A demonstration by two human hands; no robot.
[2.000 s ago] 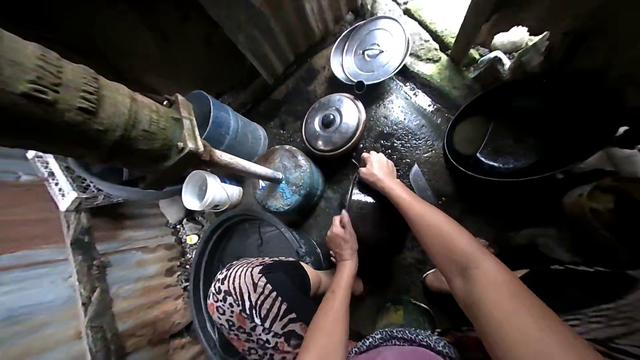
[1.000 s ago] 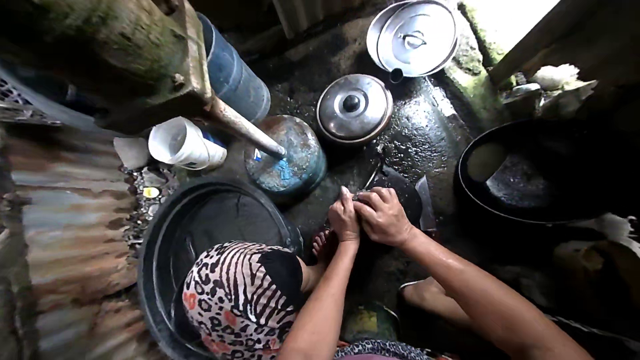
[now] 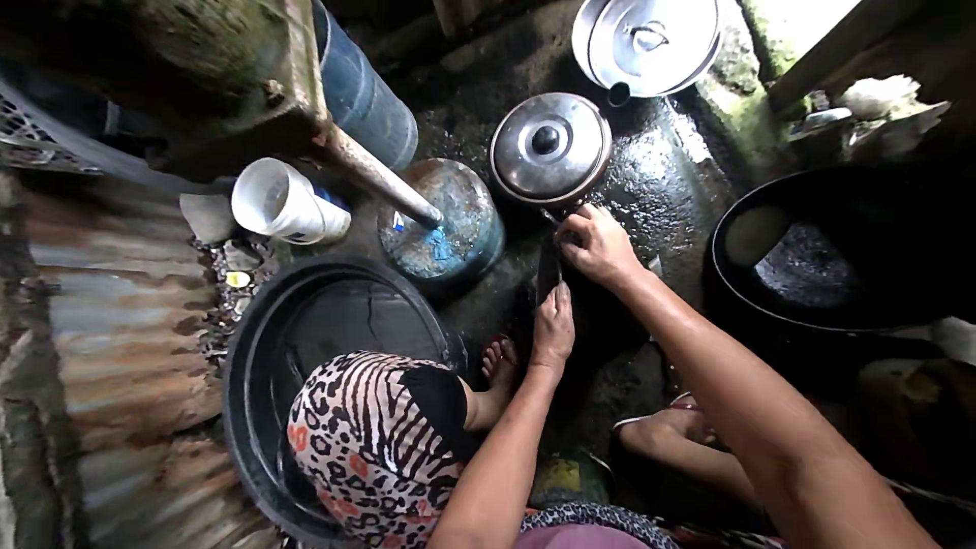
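Note:
My left hand [image 3: 553,320] pinches the lower end of a dark, narrow object [image 3: 547,267] with a thin shiny edge, which may be a blade or a pan's rim. My right hand [image 3: 598,240] is above and to the right, its fingers bent at the object's upper end; what lies under them is partly hidden. Just beyond it sits a round lidded metal pot [image 3: 550,149] with a black knob. Below the hands the surface is too dark to make out. A small pale, flat piece [image 3: 656,265] shows beside my right wrist.
A large black basin [image 3: 255,427] stands at the left by my knee, behind it a rusty blue-green metal cylinder [image 3: 442,221], white plastic containers [image 3: 286,206] and a blue drum [image 3: 366,91]. A wide blackened pan [image 3: 808,267] lies right; an aluminium lidded pot [image 3: 648,46] stands at the back.
My hands were close together one second ago; now they are apart, the right one farther forward near the lidded pot and the left one nearer my body.

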